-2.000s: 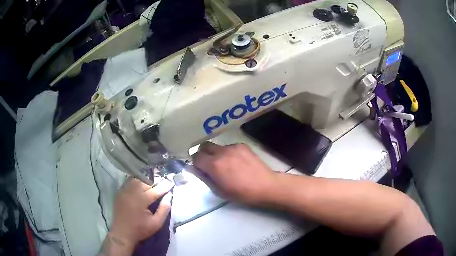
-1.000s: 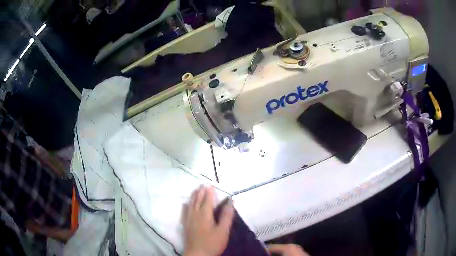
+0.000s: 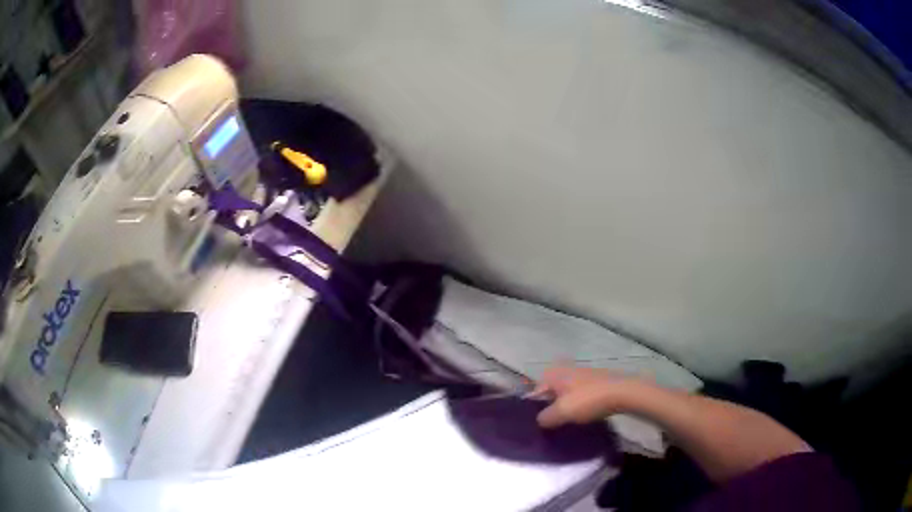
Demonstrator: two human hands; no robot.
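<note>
My right hand (image 3: 575, 392) is at the lower right, its fingers closed on the edge of a dark purple shell fabric panel (image 3: 520, 428). A white lining panel (image 3: 370, 455) adjoins the purple fabric and stretches left toward the needle area of the cream sewing machine (image 3: 165, 215). Another white panel (image 3: 550, 335) with dark purple fabric lies behind my hand, near the wall. My left hand is not in view. The picture is somewhat blurred.
A smartphone (image 3: 150, 342) lies on the white machine table (image 3: 215, 400). Purple ribbons (image 3: 300, 262) hang at the machine's right end. A yellow-handled tool (image 3: 302, 163) lies on dark cloth. A pale wall (image 3: 620, 170) stands behind.
The view has swung right, so the machine now sits at the left. My right hand has hold of purple fabric by the panels beside the table. My left hand has left the picture.
</note>
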